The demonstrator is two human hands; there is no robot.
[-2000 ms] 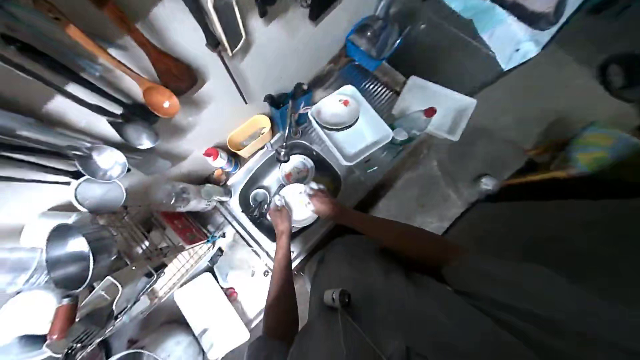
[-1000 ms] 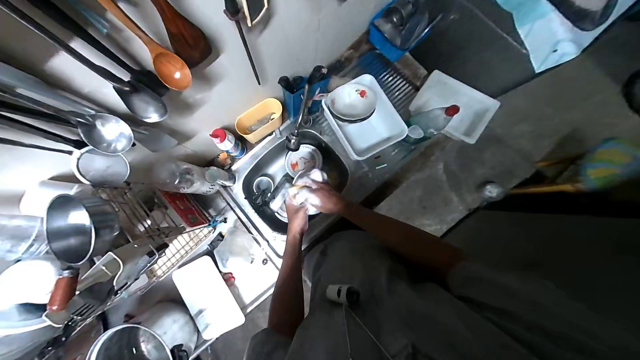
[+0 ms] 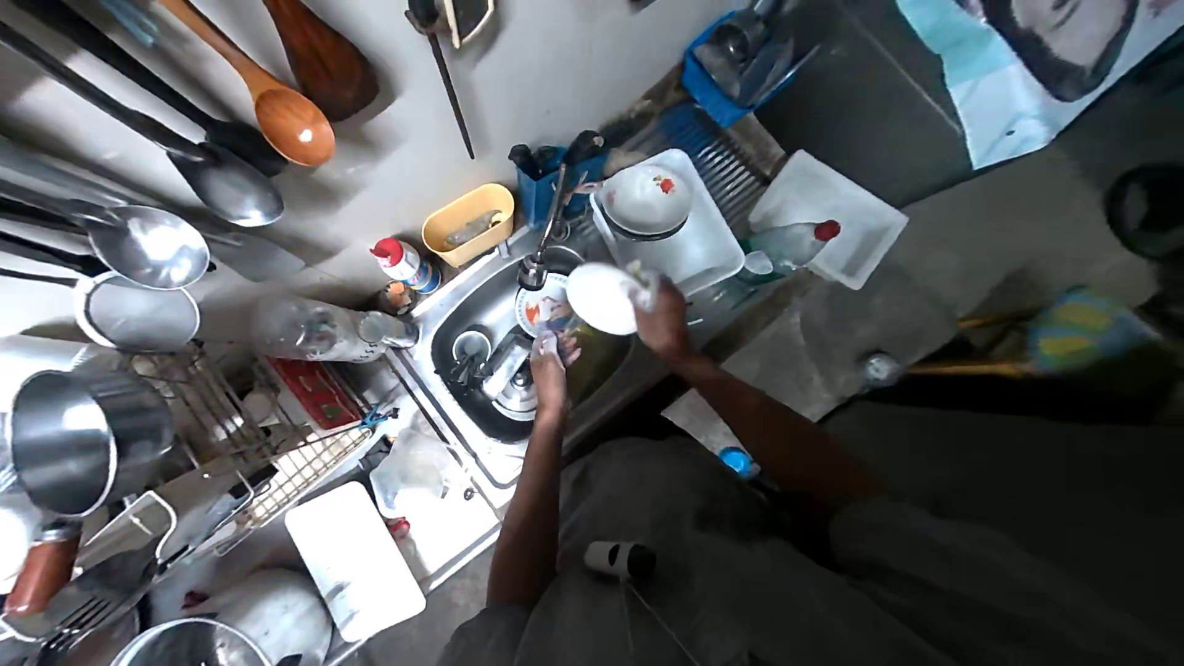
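My right hand (image 3: 662,319) grips a white dish (image 3: 603,298) by its edge, over the right part of the steel sink (image 3: 444,407). Something pale, too blurred to name, shows by those fingers. My left hand (image 3: 549,368) is above the middle of the sink, its fingers partly spread near a patterned bowl (image 3: 534,305); whether it holds anything is unclear. A cup (image 3: 472,346), cutlery and metal ware lie in the sink under the faucet (image 3: 534,271). A white bowl with a red flower (image 3: 647,198) rests in a white tray (image 3: 712,259) right of the sink.
A yellow container (image 3: 469,225), a red-capped bottle (image 3: 407,265) and a large clear bottle (image 3: 314,328) stand behind and left of the sink. A white cutting board (image 3: 355,561) lies lower left. Ladles and wooden spoons (image 3: 294,127) hang on the wall. A second white tray (image 3: 860,222) sits farther right.
My hands, together over the sink before, have moved apart. The right one has moved up and right with the white dish, toward the tray.
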